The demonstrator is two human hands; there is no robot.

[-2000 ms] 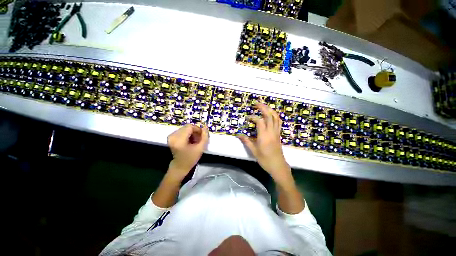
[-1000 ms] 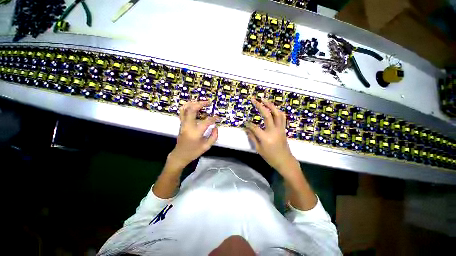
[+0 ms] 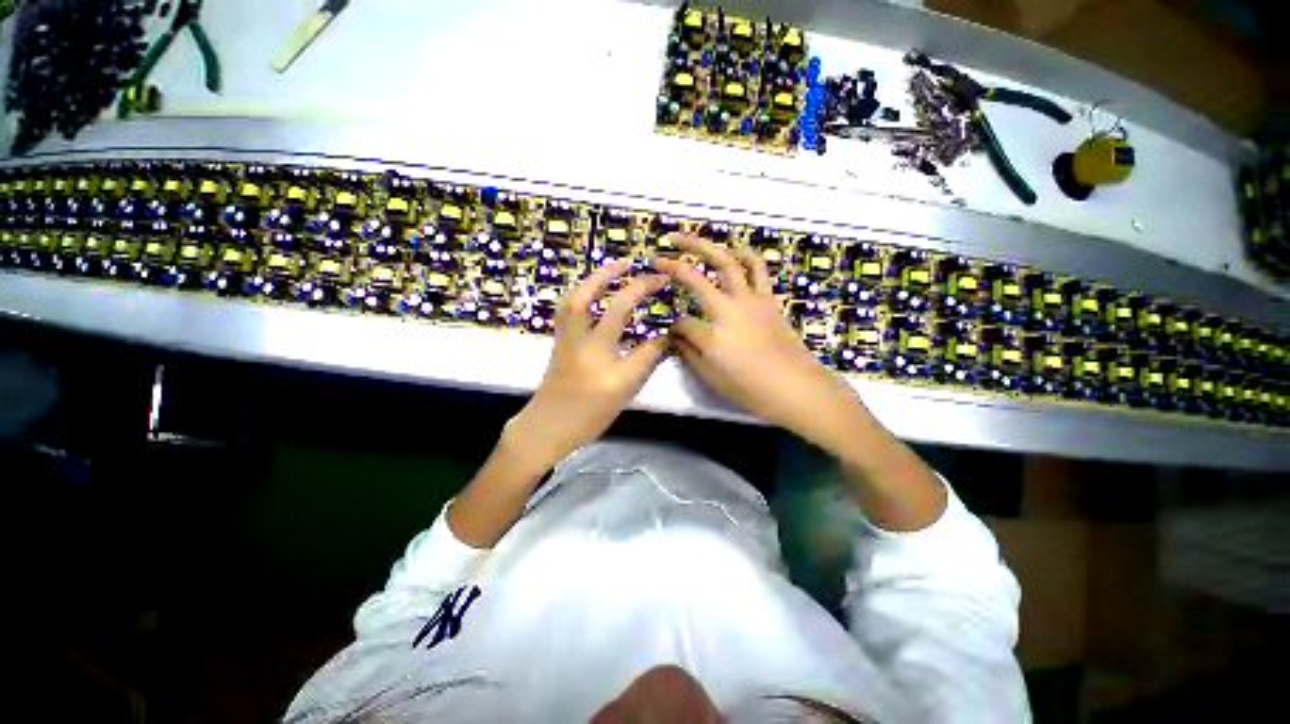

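A long double row of populated board panels [image 3: 425, 234] runs across the view in a metal-edged rail, crowded with yellow, black and silver parts. My left hand [image 3: 601, 347] and my right hand [image 3: 729, 318] are bare and lie side by side over the near middle of the row. Their fingers are spread and bent down onto the parts, and the hands nearly touch. The fingers hide the parts under them. I cannot tell whether the fingertips grip any part.
Behind the row lie a spare panel [image 3: 733, 78], blue capacitors [image 3: 812, 106], black components [image 3: 855, 99], metal-leaded parts [image 3: 944, 120], green-handled cutters [image 3: 1007, 149] and a yellow object [image 3: 1096, 164]. At left are a black heap [image 3: 85, 64], more cutters [image 3: 210, 57] and a pale knife [image 3: 309, 34].
My hands have come together over the row; they were apart before. My right hand has moved left. My left hand, earlier closed at the row's near edge, is now spread over the parts.
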